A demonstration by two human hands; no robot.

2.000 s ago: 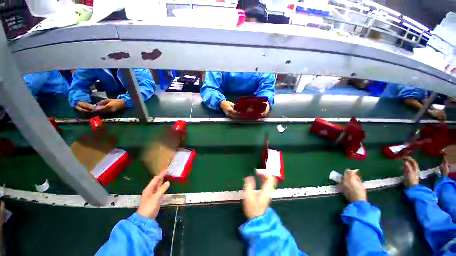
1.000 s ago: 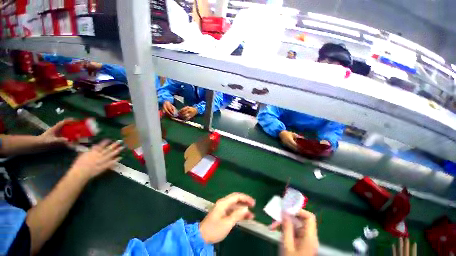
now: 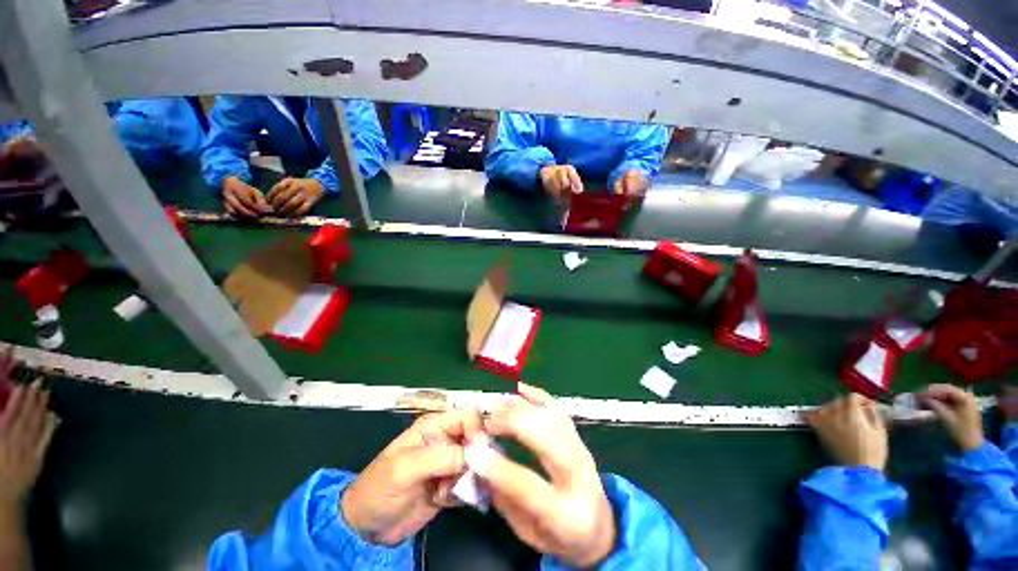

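Observation:
My left hand (image 3: 407, 480) and my right hand (image 3: 553, 474) meet low in the middle, over the near worktop (image 3: 692, 491). Both pinch a small white slip (image 3: 473, 474) between their fingertips; the fingers partly hide it. Beyond the rail, an open red carton (image 3: 510, 337) with white contents and a raised brown lid lies on the green belt. Another open red carton (image 3: 311, 317) with its brown lid up lies to its left.
A pale guide rail (image 3: 603, 408) runs beyond my hands. White scraps (image 3: 659, 381) and more red cartons (image 3: 681, 271) lie on the belt. A slanting post (image 3: 145, 212) stands left, under an overhead shelf beam (image 3: 536, 69). Other people's hands (image 3: 854, 429) are at right, left and across.
My hands have come together on the near side of the rail with the white piece, away from over the belt. The view has turned right and down.

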